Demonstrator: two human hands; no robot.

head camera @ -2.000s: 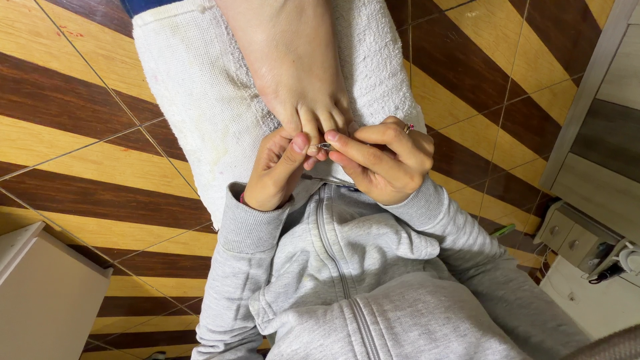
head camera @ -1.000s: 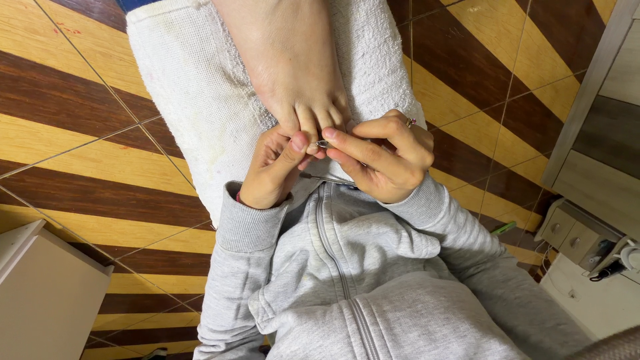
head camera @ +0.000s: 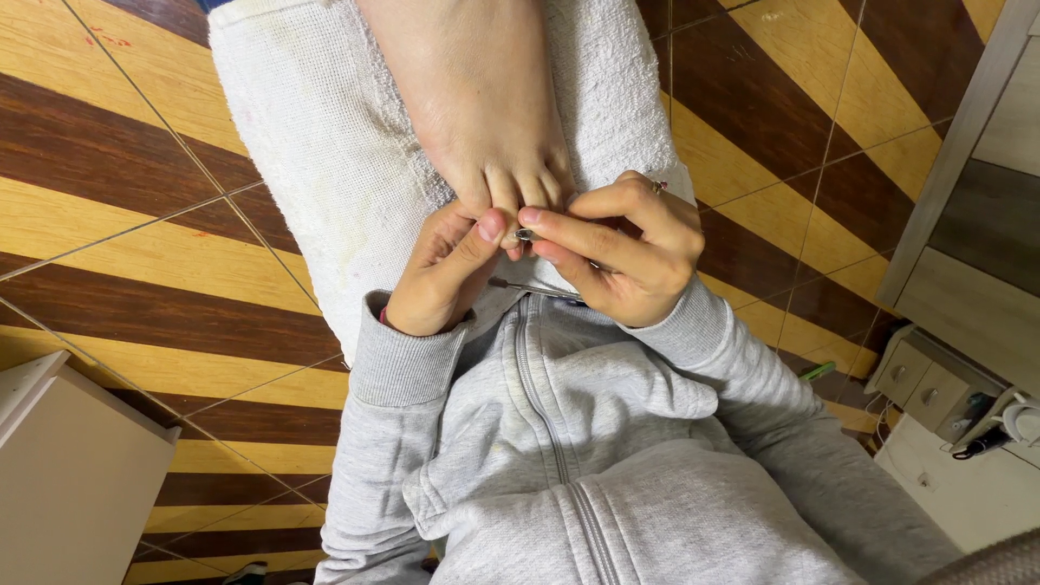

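Another person's bare foot (head camera: 487, 97) rests on a white terry towel (head camera: 325, 162), toes pointing toward me. My left hand (head camera: 447, 264) holds one of the toes, its thumb beside the toe tip. In my right hand (head camera: 630, 248) is a small metal tool (head camera: 524, 234), pinched between thumb and fingers with its end at the nail of that toe. Most of this tool is hidden by my fingers, so its kind cannot be told. Just below my hands a thin metal implement (head camera: 536, 289) lies across the towel's near edge, at my grey zip jacket.
A white cabinet (head camera: 89, 471) stands at the lower left. Grey wooden furniture (head camera: 975, 309) is at the right, beside a small drawer unit (head camera: 926, 386) with cables. A green object (head camera: 816, 371) is near it, over the striped tiled floor (head camera: 106, 219).
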